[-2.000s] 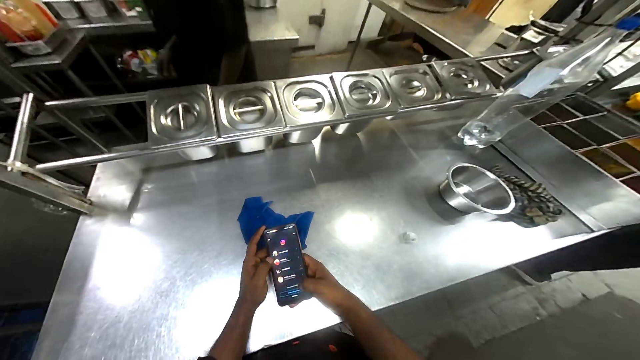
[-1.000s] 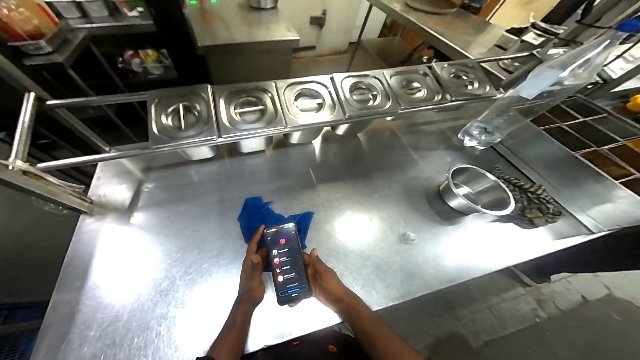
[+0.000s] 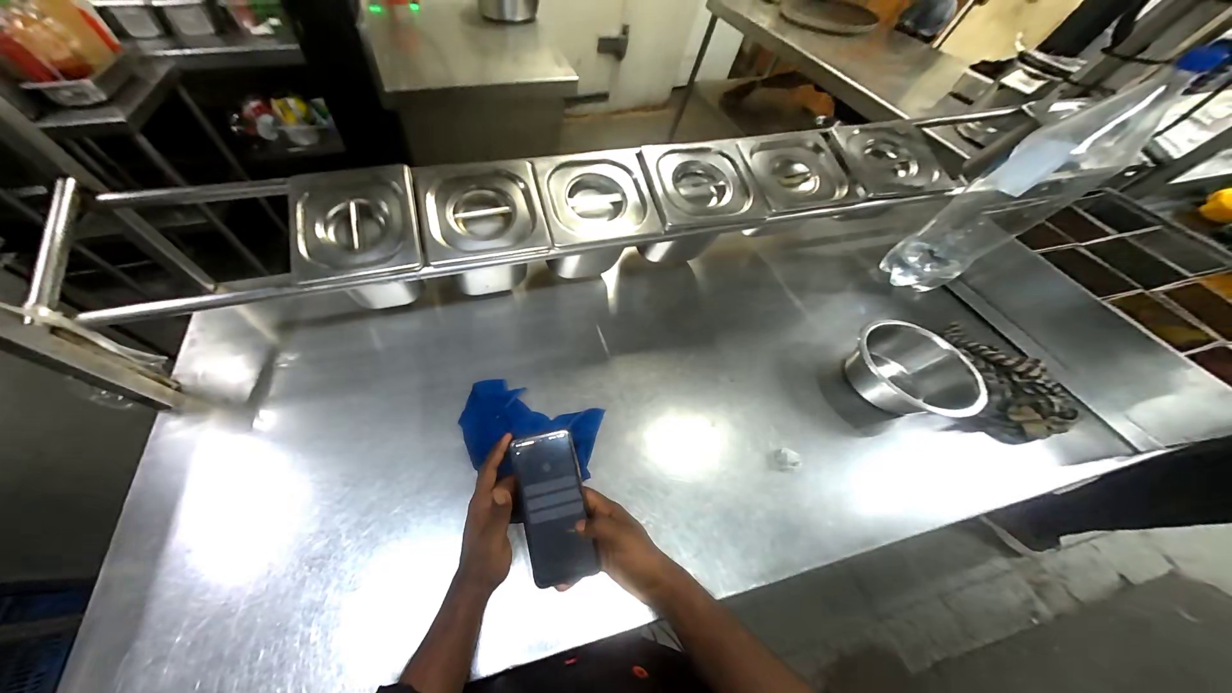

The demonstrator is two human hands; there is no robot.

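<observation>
A dark smartphone is held upright between both hands above the steel counter. My left hand grips its left edge, the thumb near the screen's side. My right hand holds the lower right edge, its thumb over the screen. The screen shows a dim, greyed display. Just beyond the phone a crumpled blue cloth lies on the counter, partly hidden by the phone and my left hand.
Several lidded steel containers sit in a rail along the counter's back. At right are a steel pot, a patterned cloth and a tilted clear plastic bottle. A small crumpled scrap lies right of the hands.
The phone screen has changed from a list with coloured icons to a dimmer, greyed display. My right thumb has moved over the screen. The dark figure at the upper left has moved out of its earlier place.
</observation>
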